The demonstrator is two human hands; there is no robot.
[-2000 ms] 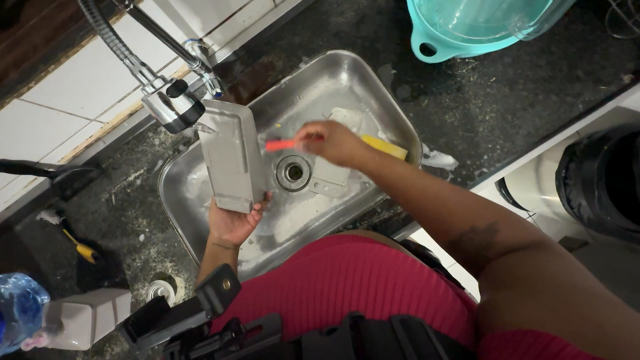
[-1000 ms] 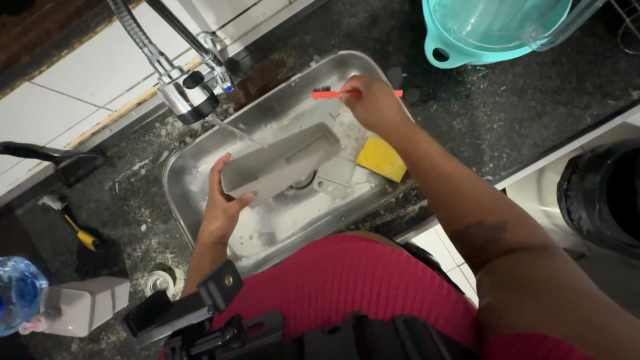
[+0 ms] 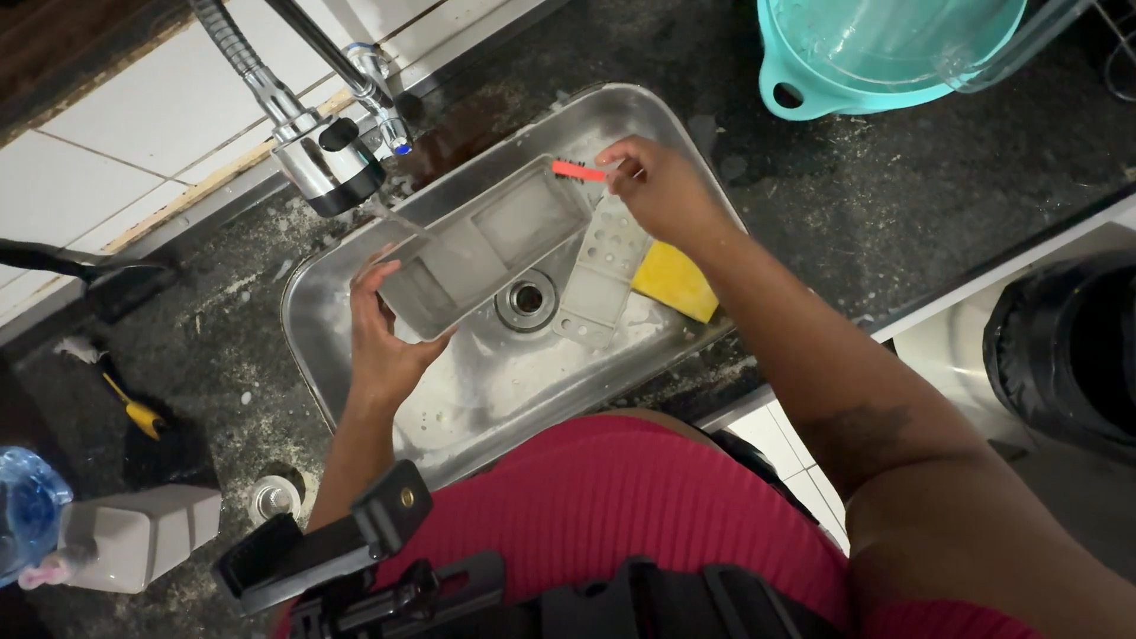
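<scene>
My left hand grips the near-left end of a grey rectangular plastic container, tilted over the steel sink with its hollow side up. Water runs from the chrome faucet into its left part. Between the fingers of my right hand is a small red brush with dark bristles, at the container's far-right end. A perforated pale plastic insert lies in the sink right of the drain. Beside it rests a yellow sponge, partly behind my right forearm.
On the right counter stands a turquoise bowl. A yellow-and-black brush, a sink strainer, a white plastic container and a blue bottle are at the left. A black-lined bin stands below the counter's right edge.
The container, upright under the faucet two seconds before, lies tilted across the sink, its hollow side showing. My right hand with the red brush has come back down from the sink's far edge toward the container.
</scene>
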